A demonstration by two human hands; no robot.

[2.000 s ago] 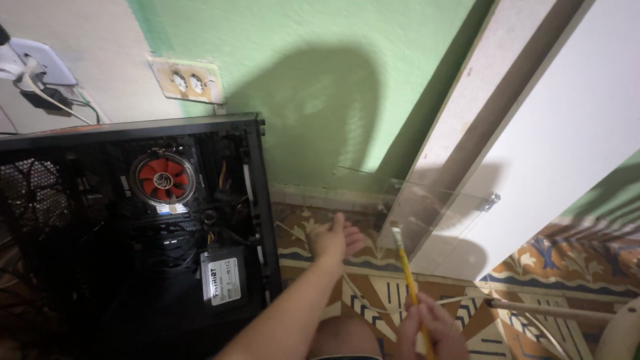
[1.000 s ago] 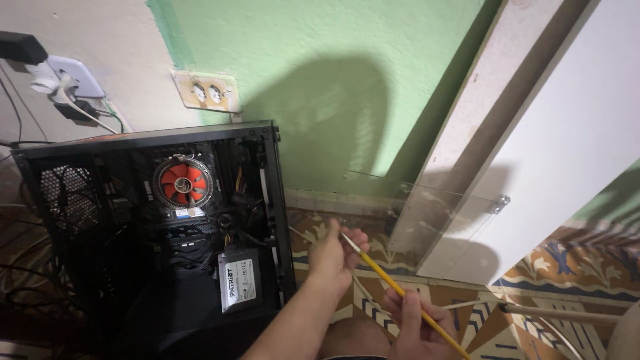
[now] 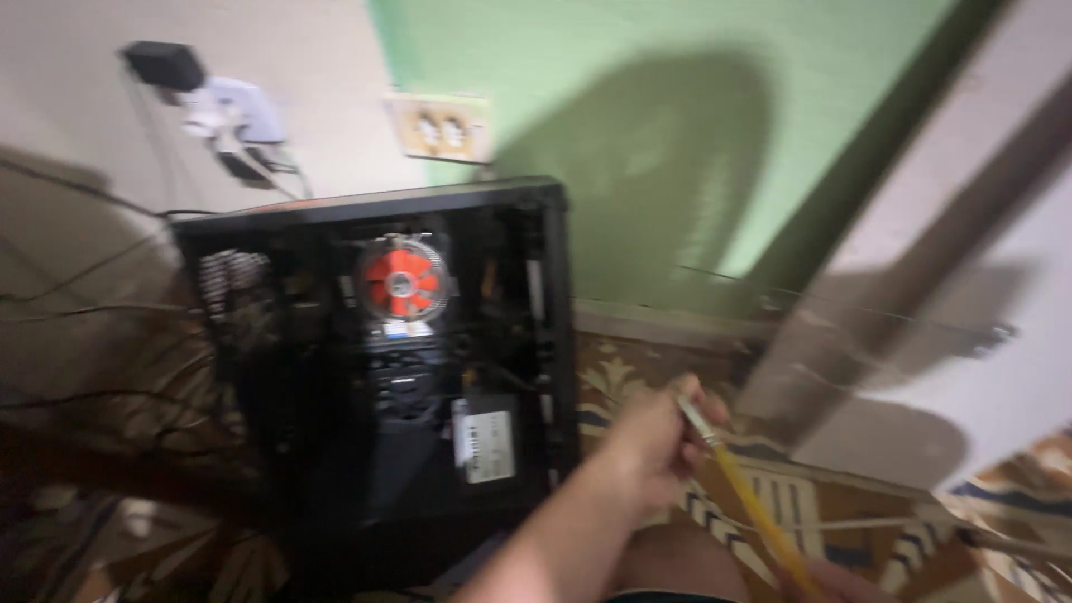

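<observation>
A slim paintbrush (image 3: 749,498) with a yellow handle and metal ferrule slants up from the bottom edge. My right hand (image 3: 825,582), mostly cut off by the lower edge, is closed on its handle. The brush's tip is at the fingers of my left hand (image 3: 662,440), which are partly curled; whether they pinch the bristles cannot be told through the blur. Left of my hands stands an open black computer case (image 3: 565,352) with a red cooling fan (image 3: 404,285) and a labelled drive (image 3: 490,446) inside.
Behind the case, a wall outlet (image 3: 441,128) and a plug adapter (image 3: 251,109) with cables are on the wall. Loose black cables (image 3: 75,285) hang at the left. A clear panel (image 3: 888,335) leans by white boards (image 3: 1005,335) at the right. The floor is patterned tile (image 3: 787,494).
Two seconds ago the brush stood apart from my left hand; its tip has come to the left fingers. The view has shifted left, showing more of the wall and cables.
</observation>
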